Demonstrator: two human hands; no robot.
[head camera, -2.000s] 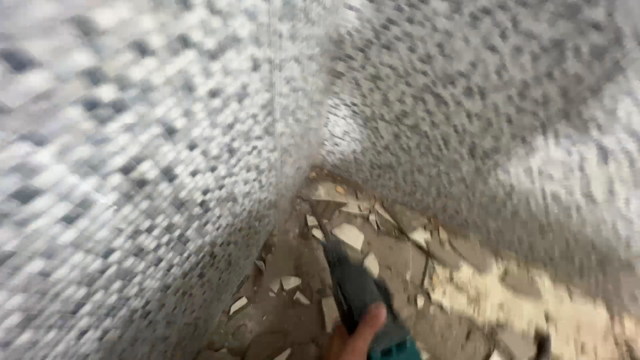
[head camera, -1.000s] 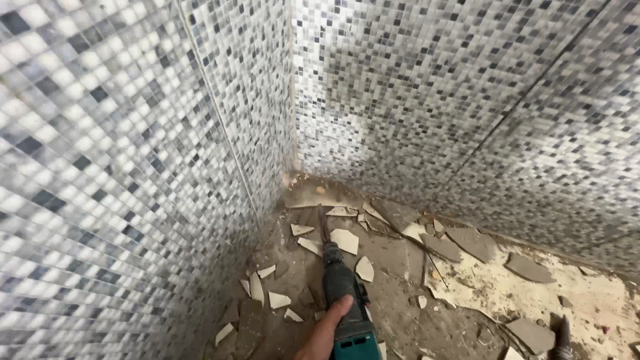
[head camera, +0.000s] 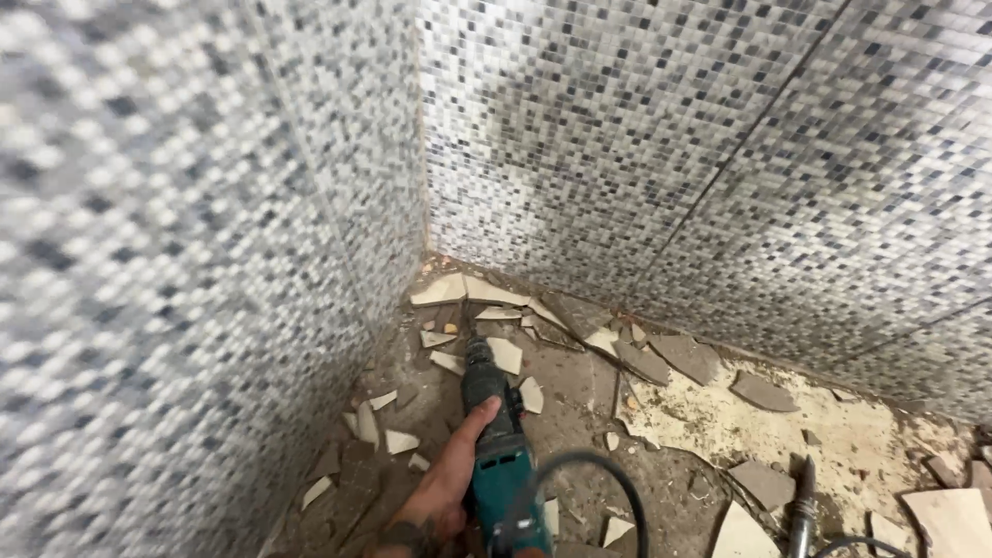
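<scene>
My left hand (head camera: 457, 465) grips the body of a teal and black rotary hammer drill (head camera: 500, 434), its thumb lying on top of the dark front housing. The drill points away from me toward the corner, and its thin bit (head camera: 467, 314) reaches in among broken tile pieces (head camera: 496, 291). Only a sliver of my right hand (head camera: 531, 552) shows at the bottom edge, at the rear of the drill; its fingers are hidden. The drill's black cable (head camera: 620, 473) loops to the right of the body.
Mosaic-patterned walls (head camera: 620, 139) meet at the corner ahead. Tile shards (head camera: 686, 356) litter the floor, some along the right wall's foot beside a cream patch (head camera: 697, 411). A grey metal pointed tool (head camera: 804, 504) lies at the lower right, near a large pale shard (head camera: 949, 519).
The view has shifted, bringing the black cable loop and more of the pointed tool into sight. Two pale tile pieces now lie end to end in the corner, where one long strip showed a second ago.
</scene>
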